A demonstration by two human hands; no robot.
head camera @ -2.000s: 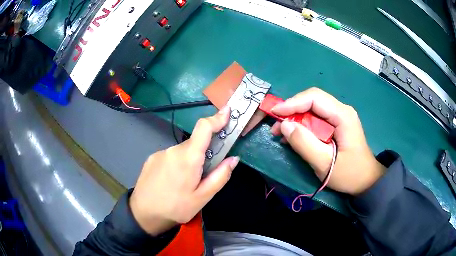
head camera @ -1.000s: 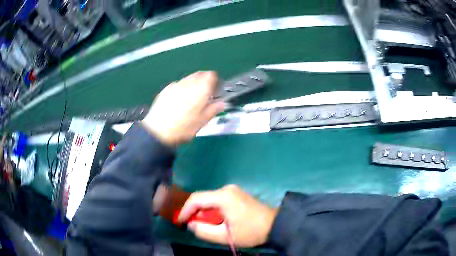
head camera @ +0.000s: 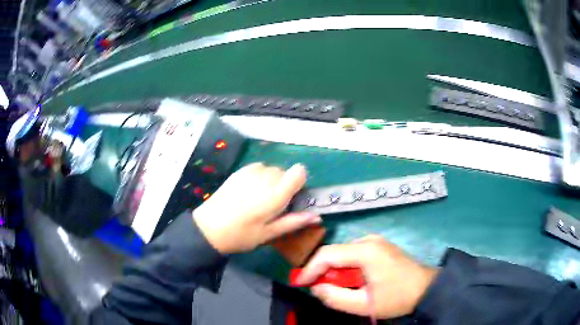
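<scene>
My left hand (head camera: 251,206) grips one end of a grey contact strip (head camera: 375,195), which points to the right above the green bench with its row of shiny studs facing up. My right hand (head camera: 375,276) holds the red handpiece (head camera: 337,277) near the bench's front edge. A thin wire runs down from the handpiece. The orange-brown base plate (head camera: 301,244) lies between my two hands, partly hidden by them. The handpiece is apart from the strip. The image is somewhat blurred.
The control box (head camera: 172,165) stands at the left. Behind the bench runs the white rail (head camera: 381,146) with a green-ended pen-like tool (head camera: 375,125). Strips lie beyond it, one at back right (head camera: 486,108). Another strip (head camera: 565,226) lies at the right edge. A person (head camera: 48,149) is at far left.
The view has swung. A second ago my left hand was over the rail and conveyor with a blurred strip; now it holds a strip over the bench. My right hand still holds the handpiece.
</scene>
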